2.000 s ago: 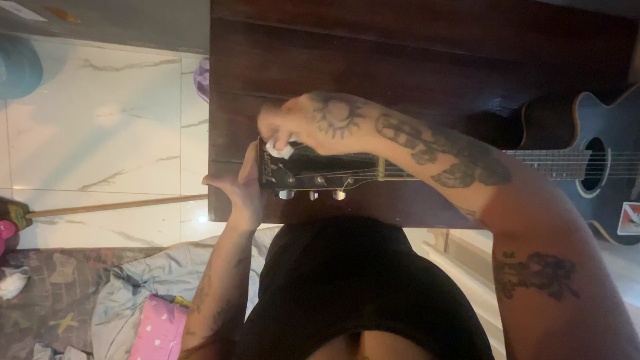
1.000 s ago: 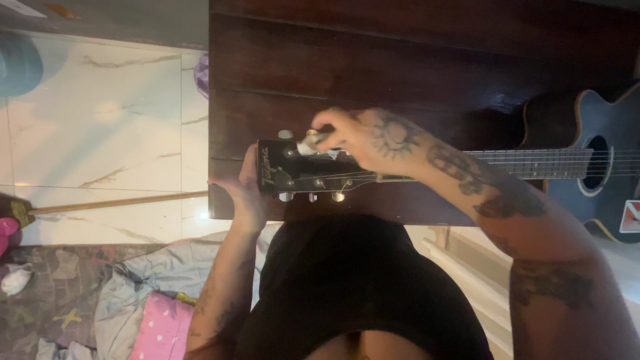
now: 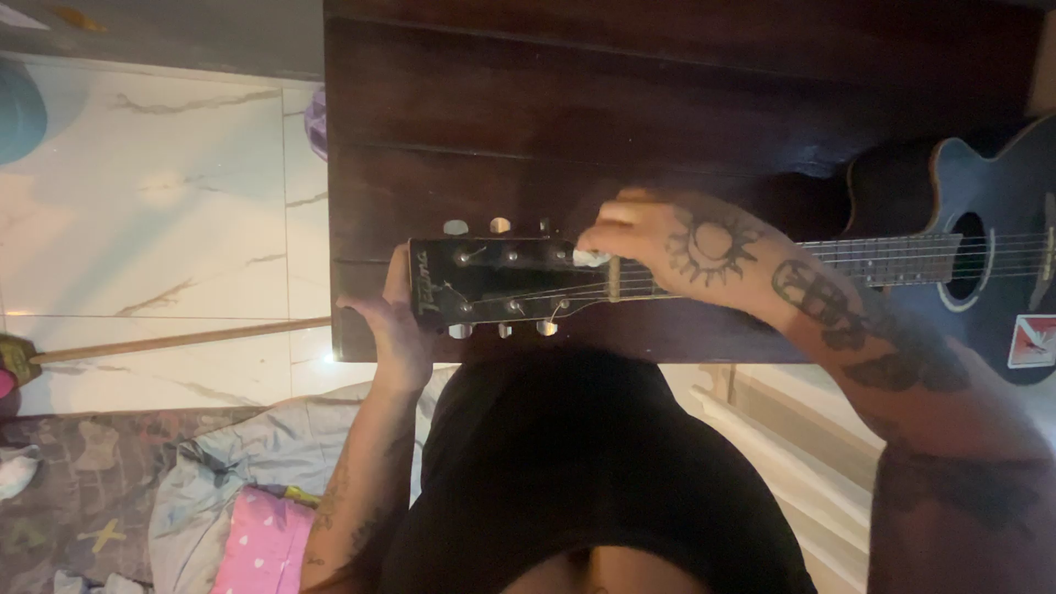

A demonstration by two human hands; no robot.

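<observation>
A dark acoustic guitar (image 3: 1002, 247) lies across a dark wooden table, its body at the right and its headstock (image 3: 495, 280) at the left. My left hand (image 3: 400, 322) is around the end of the headstock, thumb sticking out to the left. In my right hand (image 3: 631, 231) is a small white cloth or wad (image 3: 591, 257), pressed on the headstock just beside the nut (image 3: 614, 279). Metal tuning pegs stick out along both sides of the headstock. My right forearm lies over part of the neck and hides it.
The wooden table (image 3: 577, 107) has its left edge over a pale tiled floor. A wooden stick (image 3: 181, 340) lies on that floor. Grey fabric (image 3: 223, 462) and a pink heart-patterned cloth (image 3: 264, 540) are at lower left. A purple object (image 3: 317, 124) shows beside the table.
My right hand has moved from the far end of the headstock along it toward the nut, with the white wad. My left hand stays at the headstock's end.
</observation>
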